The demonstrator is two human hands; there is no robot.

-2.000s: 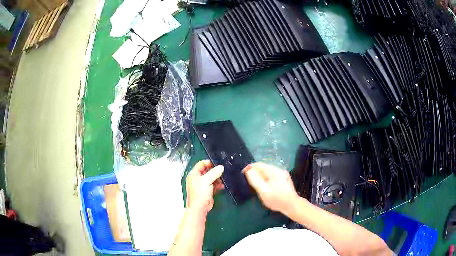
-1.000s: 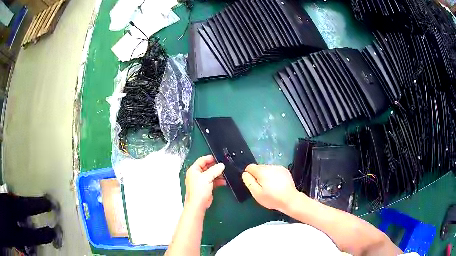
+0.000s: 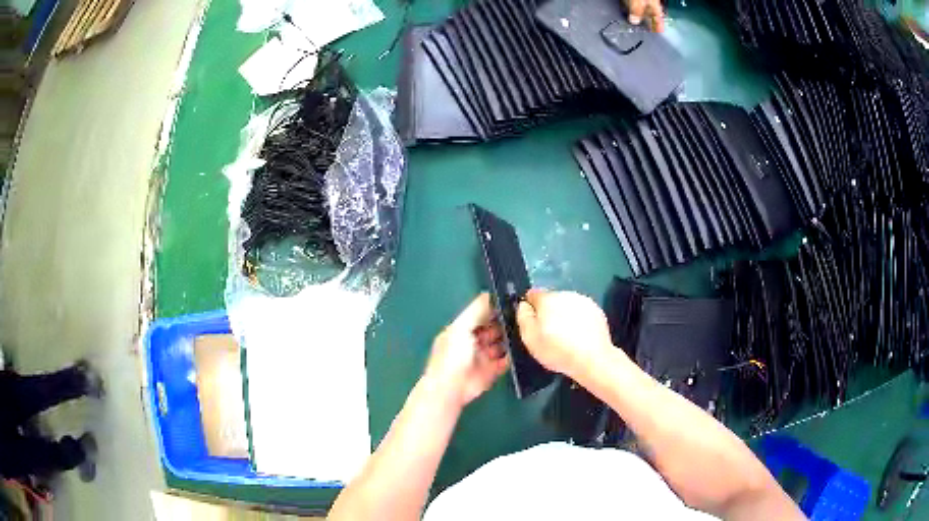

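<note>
A flat black panel [image 3: 501, 254] is held over the green table, tilted nearly on edge. My left hand [image 3: 474, 351] is at its left side, fingers against the panel's lower part. My right hand [image 3: 562, 328] grips its right side near the middle, thumb and fingers at the face. Whether a cable is under my right fingers cannot be told. A heap of black cables [image 3: 295, 178] lies in an open clear plastic bag [image 3: 365, 204] to the left.
Fanned black panels [image 3: 672, 183] cover the right side and back. Another person's hand [image 3: 646, 12] holds a panel [image 3: 611, 46] at the top. A white sheet [image 3: 308, 387] overlaps a blue bin [image 3: 168, 407] at left. A blue stool [image 3: 815, 478] stands lower right.
The held panel has turned more edge-on and moved right, with both hands. Another person's hand and a panel with a dark loop have appeared at the top.
</note>
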